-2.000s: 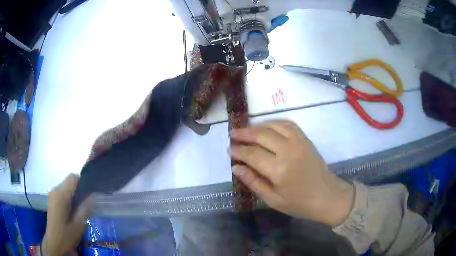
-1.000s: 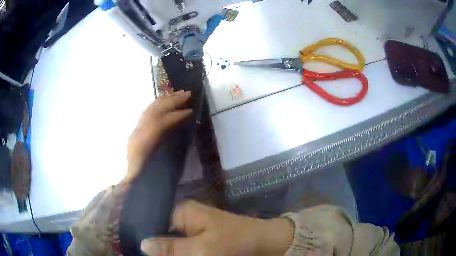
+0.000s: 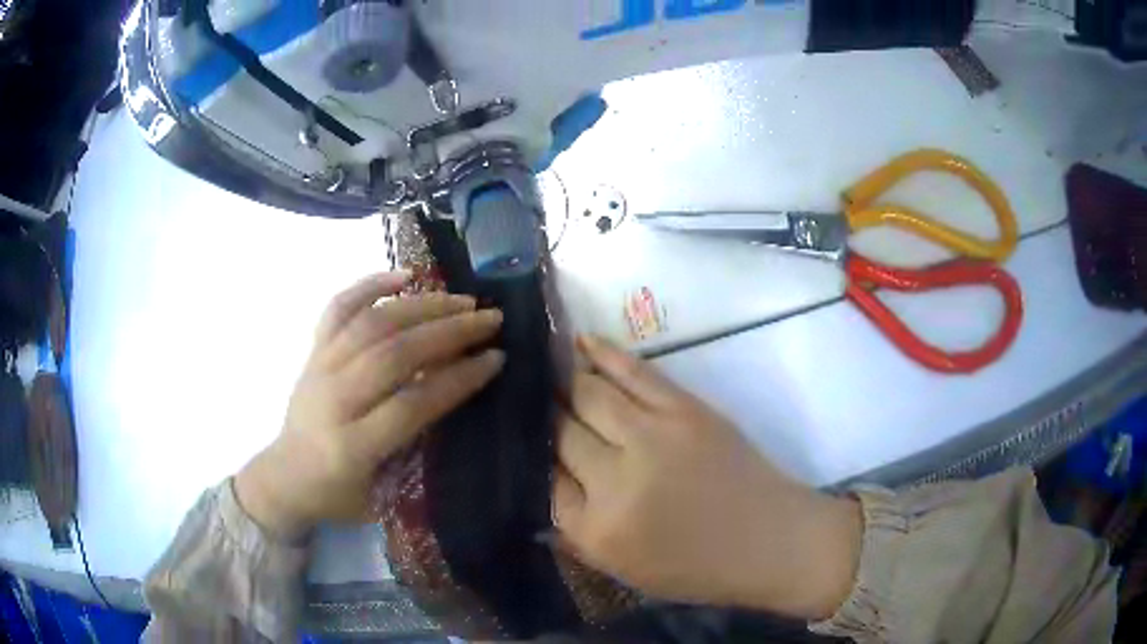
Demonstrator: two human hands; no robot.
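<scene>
The wide band [image 3: 493,472] runs from the needle area of the white sewing machine [image 3: 503,57] down over the table's front edge, its black backing facing up and red-brown tweed showing along its left side. My left hand [image 3: 377,390] lies on the band's left part, fingertips on the black face below the needle area. My right hand [image 3: 679,484] is at the band's right edge, its fingers partly hidden at or under the band. Brown tweed also shows below my right hand. The presser foot and needle are hidden behind the machine's parts.
Scissors [image 3: 818,235] with one yellow and one red handle lie right of the needle area, blades pointing left. A dark red object [image 3: 1107,239] lies at the far right. A small fabric scrap [image 3: 969,69] is at the back. Brown oval pieces [image 3: 53,447] are at the far left.
My left hand has moved from the band's far end up to near the needle area. My right hand has gone from the narrow strip to the band's right edge. The band now lies straighter.
</scene>
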